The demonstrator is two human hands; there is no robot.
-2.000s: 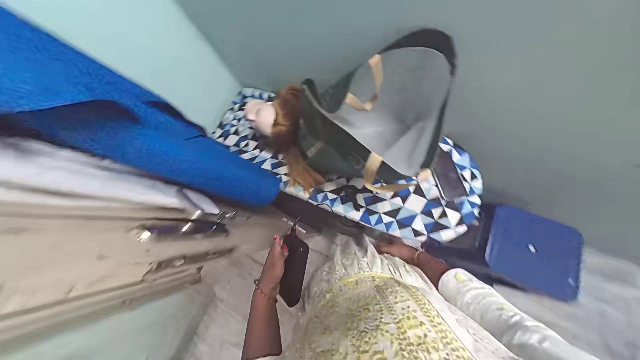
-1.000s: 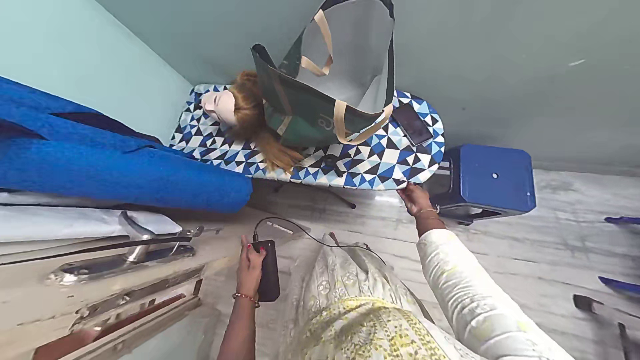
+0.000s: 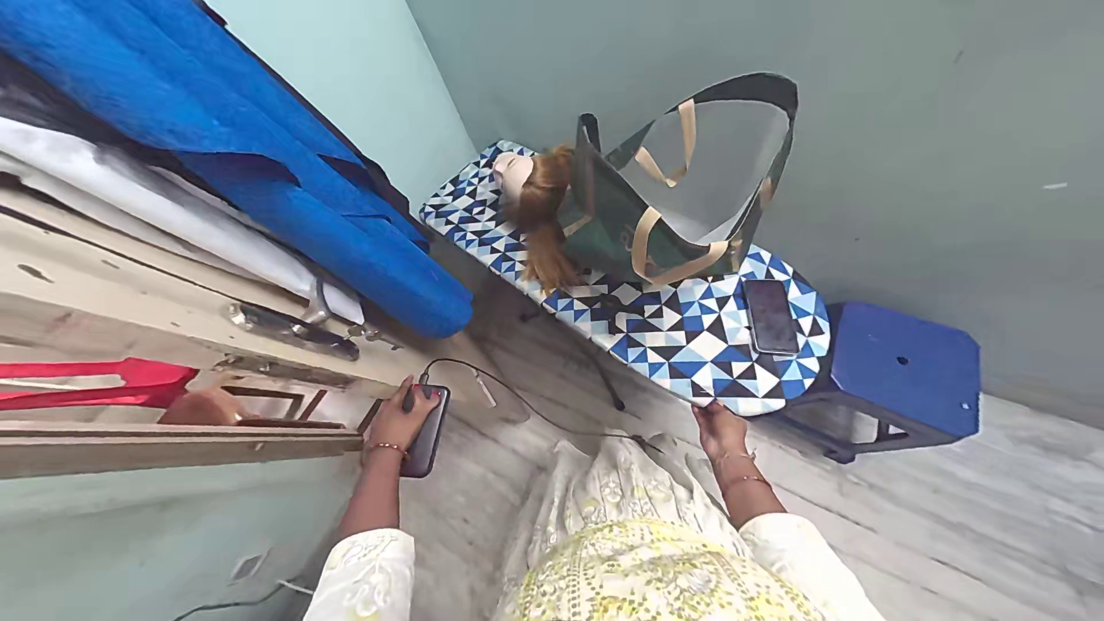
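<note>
My left hand (image 3: 398,424) is closed around a dark smartphone (image 3: 426,440) with a thin black cable (image 3: 526,412) plugged into its top end. With its fingers at the front edge of an ironing board (image 3: 690,345), my right hand (image 3: 721,431) grips the rim of the patterned cover. On the board lie a second phone (image 3: 770,316), near the rounded end, and a mannequin head (image 3: 515,175) with reddish-brown hair (image 3: 545,224). Between them stands a dark green bag (image 3: 617,228) with tan handles and a grey inside, its top gaping.
A blue plastic stool (image 3: 906,366) stands by the board's rounded end. At left is an open door (image 3: 164,272) with a metal handle (image 3: 293,330) and blue cloth (image 3: 345,233) hanging over it. Red straps (image 3: 129,384) show behind the door. Walls rise behind the board.
The view has swung since one second ago. My left hand still holds the phone, now close to the door's edge. My right hand remains at the board's front edge.
</note>
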